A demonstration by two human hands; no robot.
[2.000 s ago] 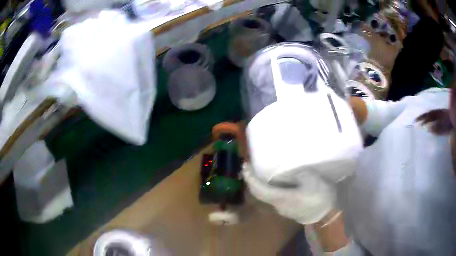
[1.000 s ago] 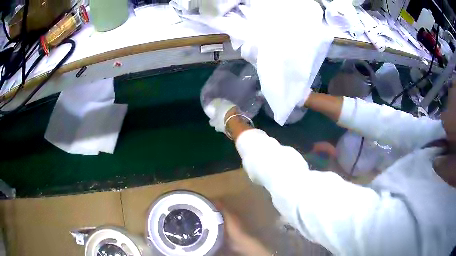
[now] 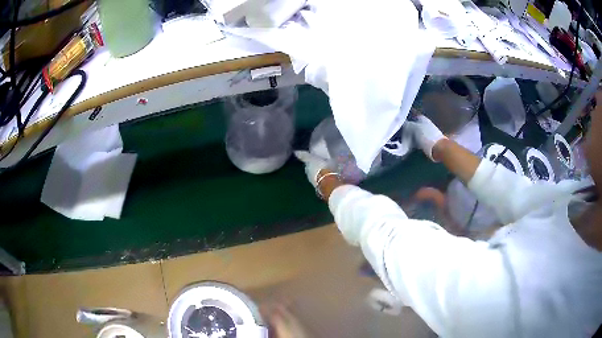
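A white ring-shaped top cover (image 3: 243,305) with a dark glossy round centre is at the bottom edge, partly cut off; the body under it is hidden. My right hand (image 3: 285,325) is a blurred, bare shape just right of this ring, cut off by the bottom edge. Whether it grips the unit cannot be told. My left hand is not in view. A second white round part (image 3: 120,332) is cut off at the bottom, with a small pale piece (image 3: 104,315) above it.
A neighbouring worker's white sleeve (image 3: 422,254) and gloved hands reach across the green belt (image 3: 178,191) from the right. A clear body (image 3: 260,135), folded white sheets (image 3: 89,175) and more ring-topped units lie on the belt. White sheeting hangs from the cluttered shelf (image 3: 218,77).
The ring cover and my right hand sit lower and further left in the picture. The neighbour's left hand has left the clear body, which now shows further left; their right hand has shifted rightward.
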